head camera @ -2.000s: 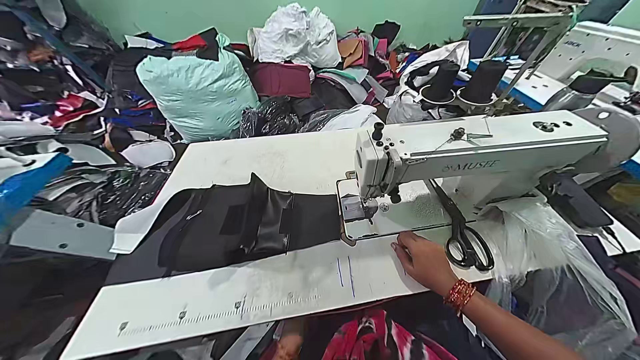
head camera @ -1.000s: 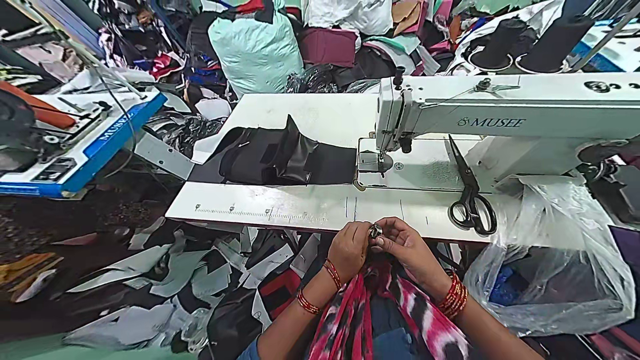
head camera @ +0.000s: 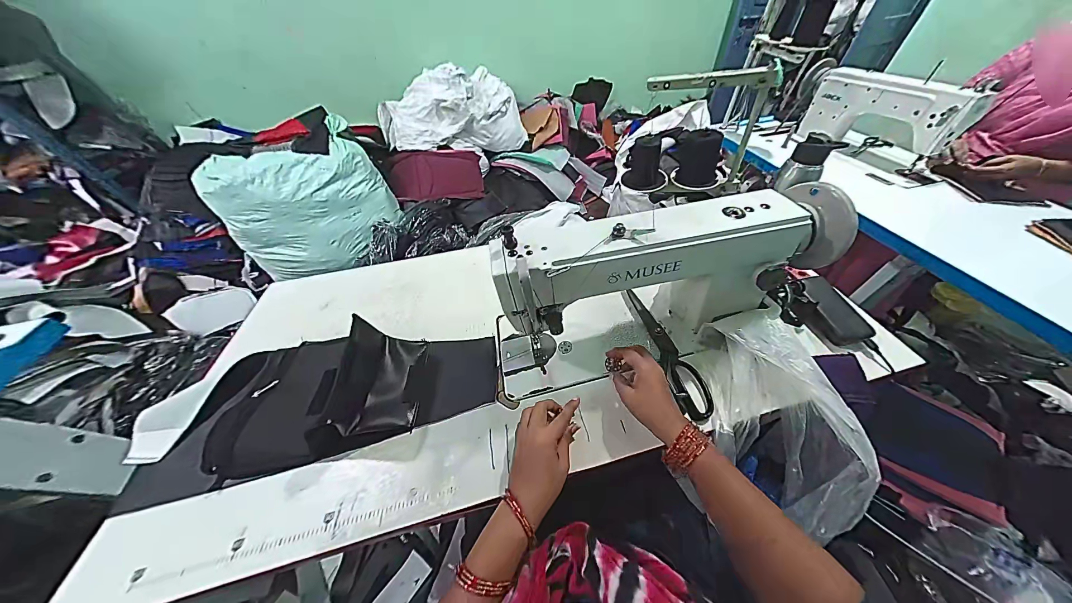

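Note:
My right hand (head camera: 643, 387) pinches a small metal part, which looks like a bobbin or its case (head camera: 615, 363), above the bed of a white sewing machine (head camera: 670, 255). At the table's front edge is my left hand (head camera: 543, 437), thumb and fingers apart, holding nothing that I can see. Black-handled scissors (head camera: 693, 389) lie just right of my right hand. Left of the needle area, black fabric and glossy black sheet pieces (head camera: 360, 385) lie on the white table (head camera: 394, 289), the sheet partly folded upright.
Clear plastic (head camera: 804, 427) hangs at the table's right. Behind are a pale green sack (head camera: 297, 205), fabric heaps and black thread cones (head camera: 698, 155). At upper right, a person's hand (head camera: 1009, 169) is on dark material beside another sewing machine (head camera: 896, 109).
My hands, together over my lap a second ago with a small metal part between them, are now apart. The right has moved up over the machine bed with the part. The view has shifted.

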